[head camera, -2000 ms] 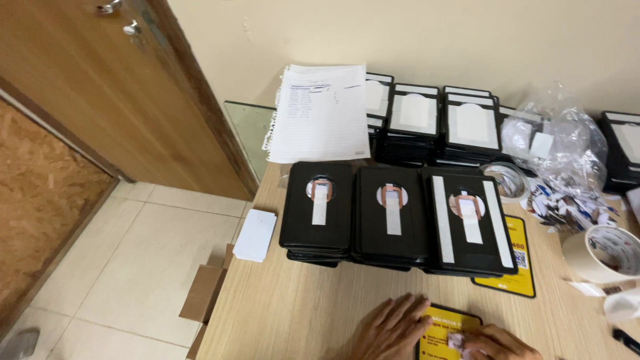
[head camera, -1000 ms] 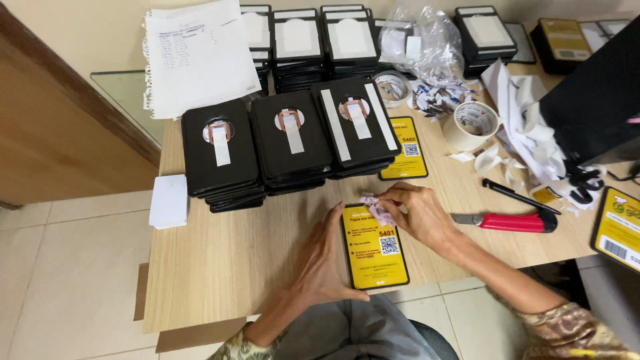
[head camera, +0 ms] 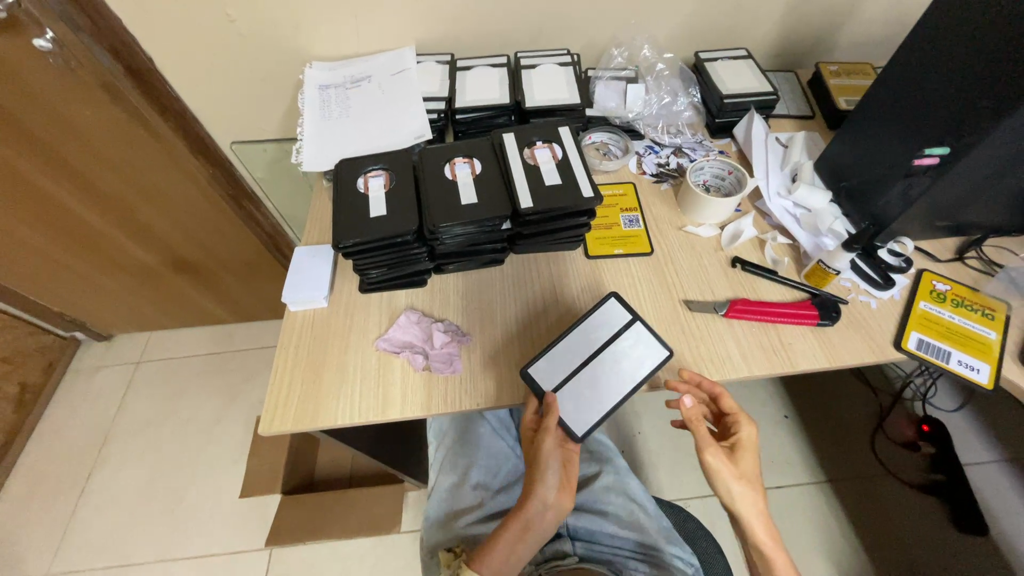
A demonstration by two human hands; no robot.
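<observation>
My left hand grips a black-edged card holder by its lower left corner, with two pale panels facing up and a black strip between them. Just right of the holder, my right hand is raised with fingers apart and nothing in it. A crumpled pink cloth lies on the table to the left. Beyond the holder are stacks of black plates with round windows and white strips. Next to them lies a yellow card with a printed code.
A red utility knife with its blade out, a black pen, scissors and a masking tape roll lie to the right. White cards sit by the left edge. Behind are a written sheet and a plastic bag.
My right hand has let go of the pink cloth, which now lies at the left. My left hand has lifted a holder off the table; a second ago a yellow card face lay between my hands.
</observation>
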